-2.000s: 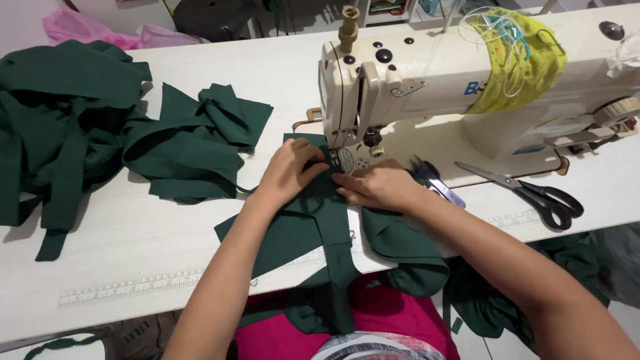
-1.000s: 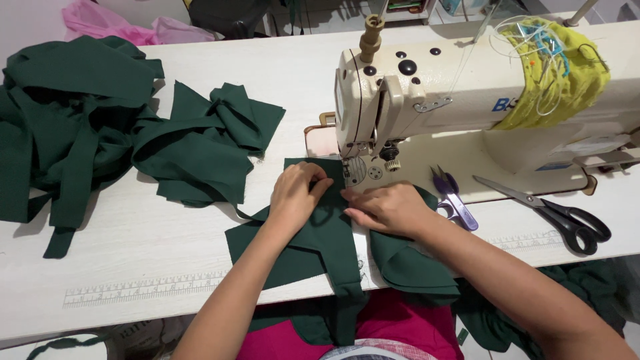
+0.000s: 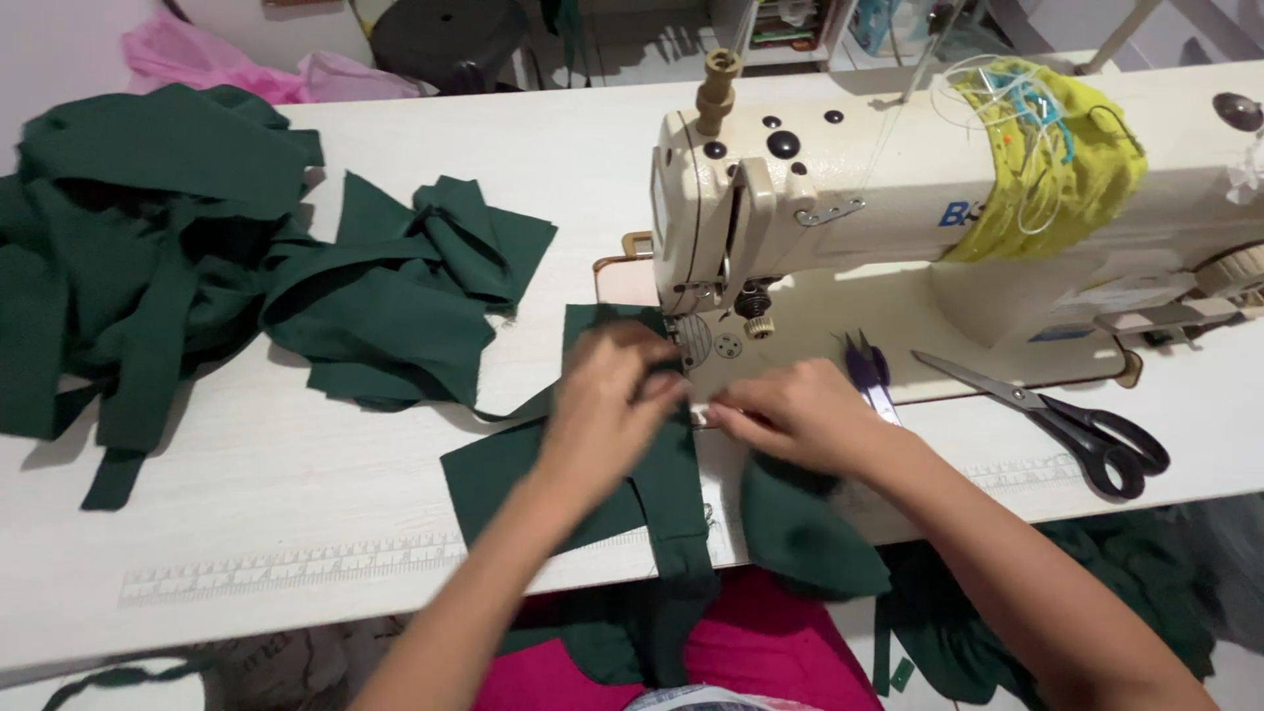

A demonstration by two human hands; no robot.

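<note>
My left hand, slightly blurred, is over the dark green fabric just left of the needle area of a cream sewing machine. Its fingers are bent near the fabric's right edge; whether they pinch it is unclear. A little to the right, my right hand has its fingertips bent at the front edge of the machine bed, close to the left fingertips. Whether it grips anything cannot be told. Another green fabric piece hangs over the table edge below it. A green strip runs down onto my lap.
Black-handled scissors and purple thread snips lie right of my right hand. Heaps of green fabric cover the left of the white table. A printed ruler runs along the front edge. A yellow-green cloth drapes the machine arm.
My right hand has shifted slightly away from the left hand and the fabric under the needle area. The fabric below my right hand now hangs in a narrower fold.
</note>
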